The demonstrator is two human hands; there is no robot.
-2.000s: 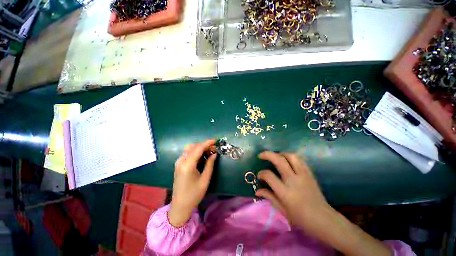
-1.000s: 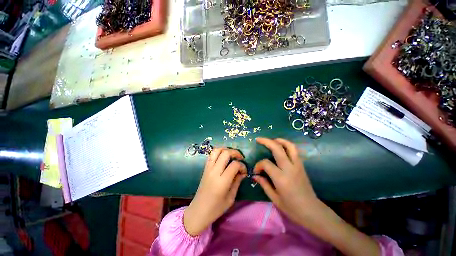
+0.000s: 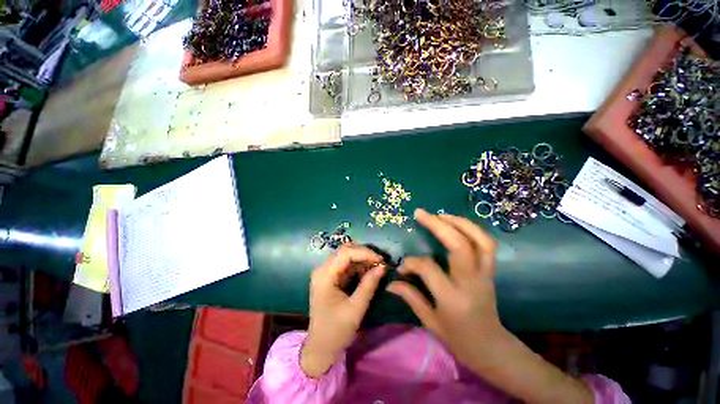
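My left hand (image 3: 344,293) is at the bench's near side, thumb and forefinger pinched on a small dark metal fitting (image 3: 390,265). My right hand (image 3: 456,278) is just right of it, its lower fingers close to the fitting and its forefinger raised toward the gold pieces; whether it touches the fitting is unclear. Tiny gold connector pieces (image 3: 391,203) lie scattered beyond the hands. A small group of ringed fittings (image 3: 330,239) lies just beyond my left hand. A larger heap of silver and dark ringed fittings (image 3: 515,188) lies to the right.
An open logbook (image 3: 180,237) lies at left over a yellow paper (image 3: 96,229). Paper slips with a pen (image 3: 620,207) are at right beside a pink-orange tray (image 3: 624,106). A clear tray (image 3: 517,77) and another pink-orange tray (image 3: 237,68) stand at the far side. Red crates (image 3: 224,353) are below.
The small ringed group was at my left hand two seconds ago and now lies beyond it. Both hands came together; my right forefinger has since lifted and spread forward.
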